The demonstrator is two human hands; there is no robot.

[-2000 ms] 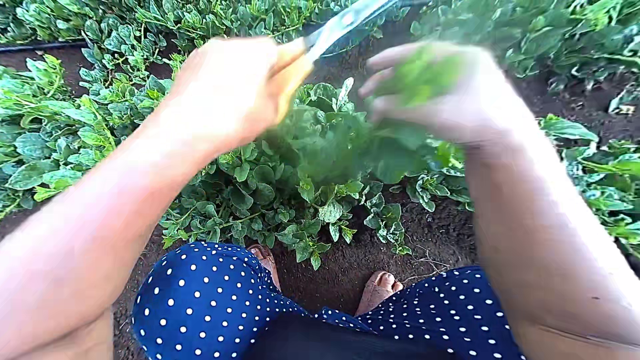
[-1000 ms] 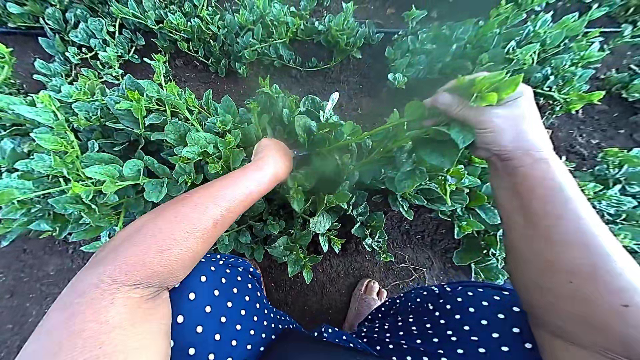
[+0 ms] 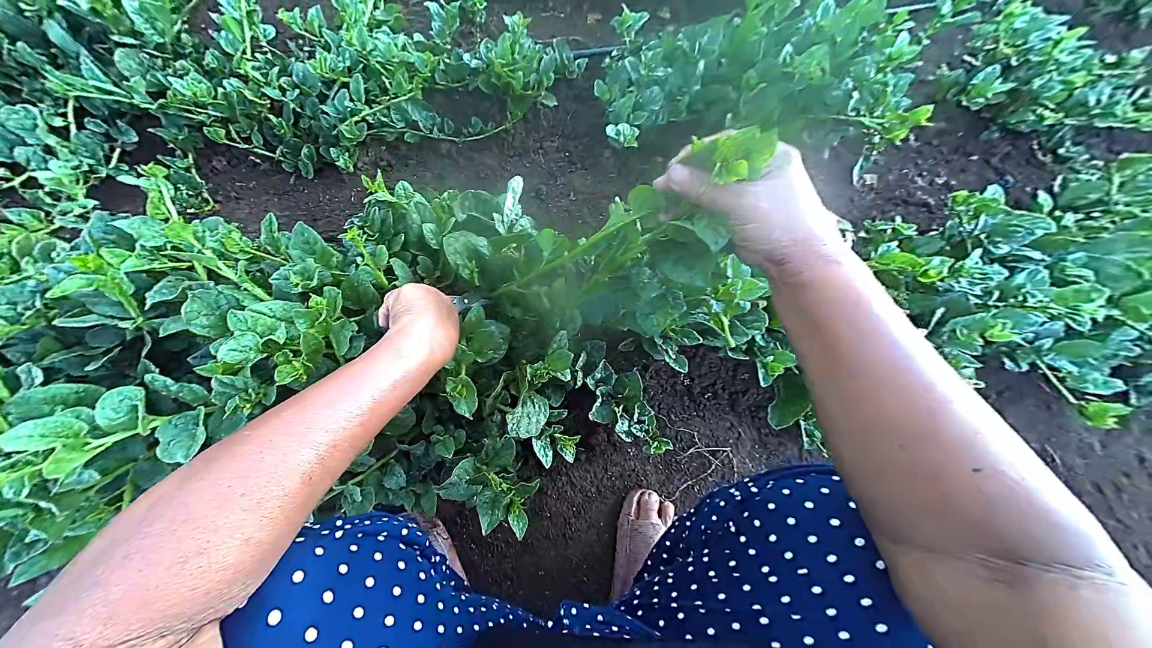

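Observation:
My left hand (image 3: 421, 315) is closed around a tool, most of it hidden by the fist and leaves. A short metal part of the tool (image 3: 468, 302) shows at the base of a leafy green plant (image 3: 531, 333). To the upper right, my right hand (image 3: 751, 193) grips a bunch of leafy stems (image 3: 621, 234), which stretch from the plant up to the fist, with pale green tips (image 3: 742, 153) poking out above the fingers. Whether the stems are cut cannot be told.
Low leafy plants (image 3: 216, 315) grow in rows on dark soil (image 3: 297, 198). A thin dark pipe (image 3: 594, 51) runs across behind them. My feet (image 3: 641, 531) and blue polka-dot clothing (image 3: 765, 549) are at the bottom.
Two seconds ago my left hand held a long blade raised; by one second ago it was down among the leaves, where it stays. My right hand still holds greenery.

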